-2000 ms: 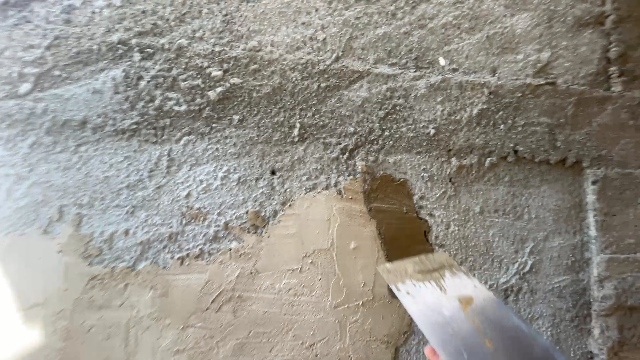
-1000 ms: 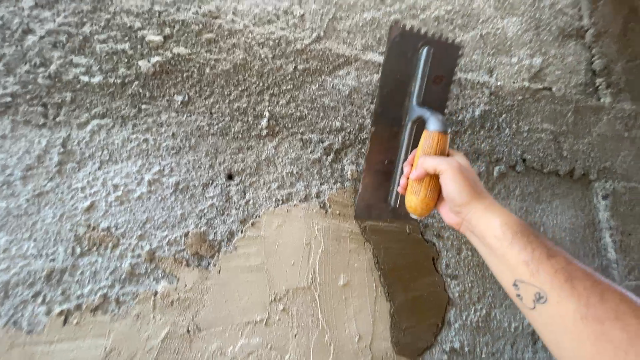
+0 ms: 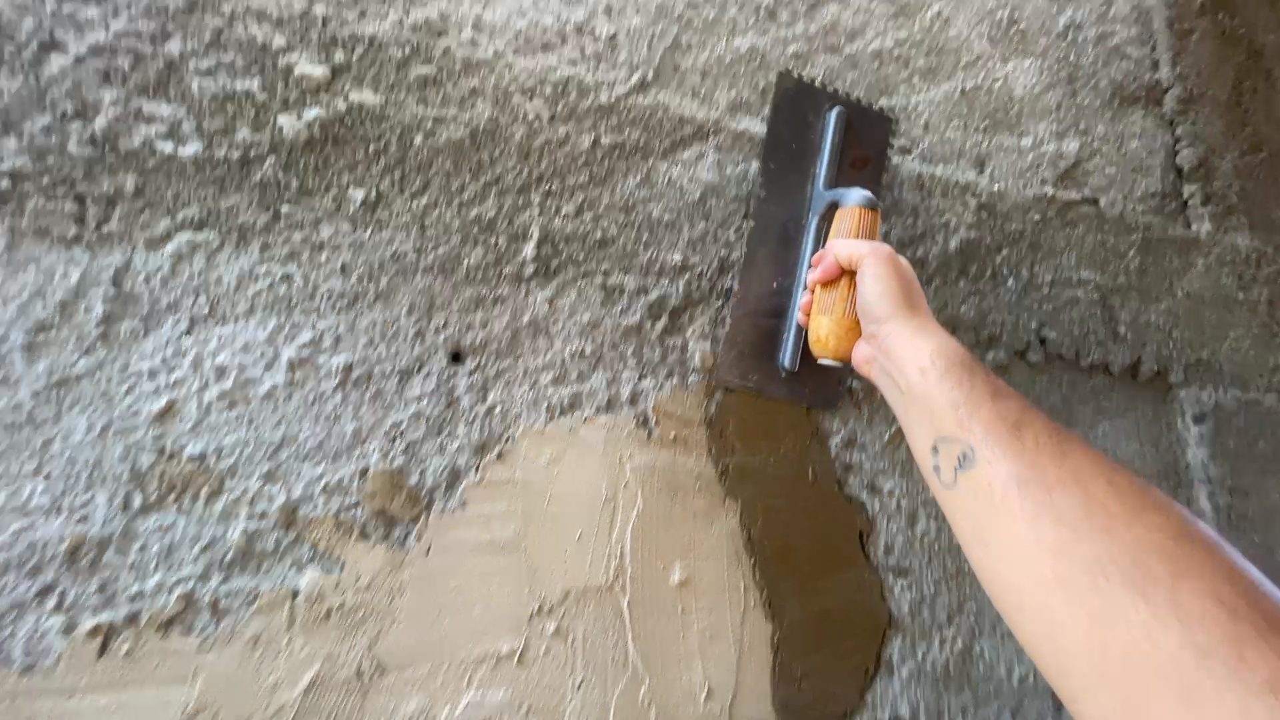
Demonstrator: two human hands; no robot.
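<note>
My right hand (image 3: 870, 290) is closed around the ribbed wooden handle of a notched steel trowel (image 3: 760, 250). The blade stands nearly upright, leaning slightly right at the top, close against a rough grey wall (image 3: 450, 200); its short toothed edge is uppermost. Directly below its lower end runs a dark, wet-looking strip of plaster (image 3: 800, 540). Lighter beige plaster (image 3: 580, 560) lies left of that strip and spreads to the lower left. My left hand is out of view.
The wall has coarse, bumpy plaster with a small dark hole (image 3: 456, 356) left of the trowel. A vertical ridge (image 3: 1180, 130) runs down at the upper right, and a recessed, smoother patch (image 3: 1100, 420) lies behind my forearm.
Two seconds ago a wide blade with plaster on its edge was at the lower right. The trowel then came into view in my right hand, and the dark strip reaches farther down than in the first frame.
</note>
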